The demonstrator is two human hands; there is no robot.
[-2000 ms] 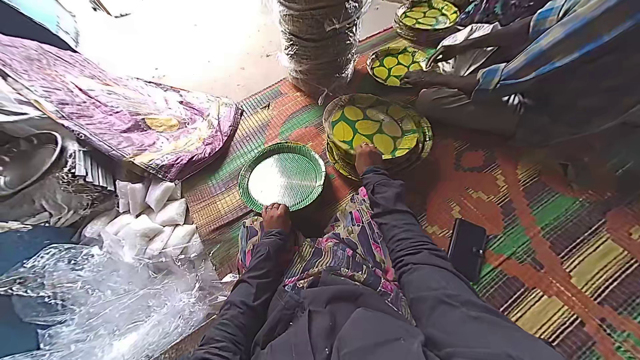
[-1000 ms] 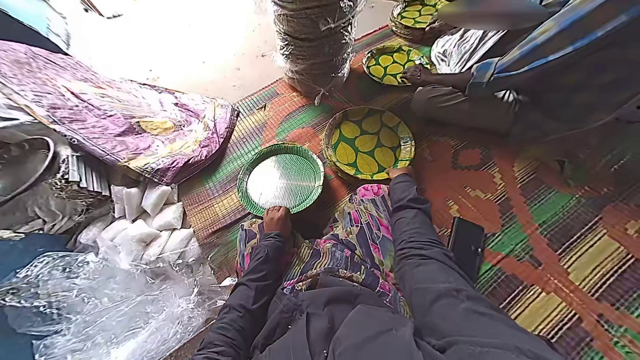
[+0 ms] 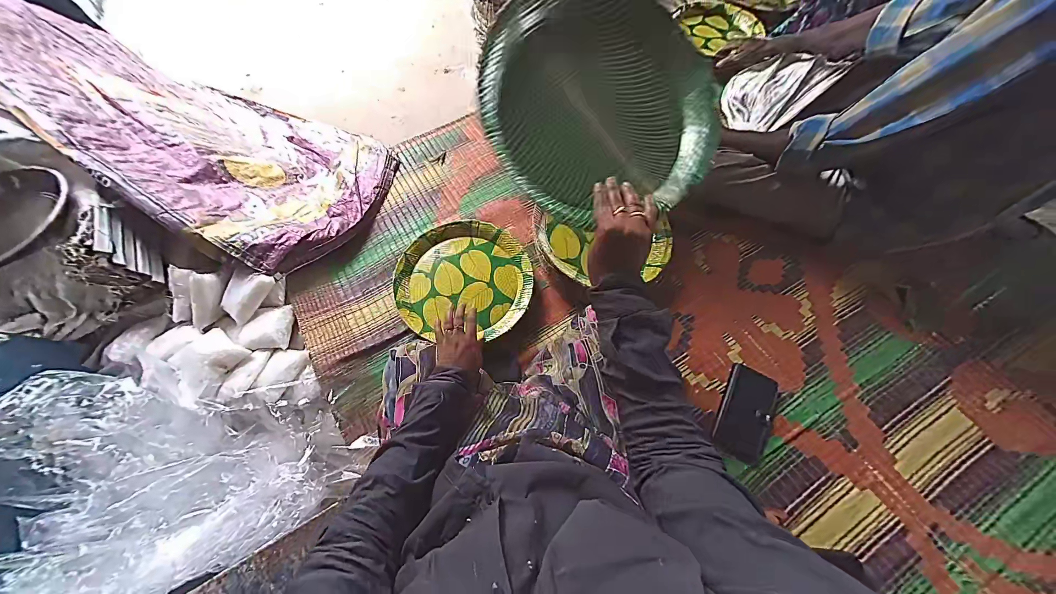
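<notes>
A round green plate with a ribbed rim [image 3: 594, 107] is tilted up at the top centre, and my right hand [image 3: 623, 223] is on its lower edge, fingers over the surface and thumb not clearly seen. Beneath that hand lies a second plate with yellow leaf shapes on green [image 3: 565, 242], partly covered. To the left, a leaf-patterned plate [image 3: 476, 266] rests on the woven mat before my knees. My left hand [image 3: 459, 338] touches its near rim with the fingers spread over the pattern.
Small white filled packets [image 3: 247, 330] and crumpled clear plastic [image 3: 165, 478] lie at the left, below a purple patterned cloth [image 3: 272, 173]. A dark wallet or phone case [image 3: 745, 412] lies on the mat [image 3: 891, 462]. Another person's arm [image 3: 932, 91] reaches in near another leaf-patterned plate [image 3: 719, 26].
A leaf-patterned plate now lies where the green-rimmed plate was, by my left hand. My right hand has moved forward and holds up a green plate over the right-hand plate.
</notes>
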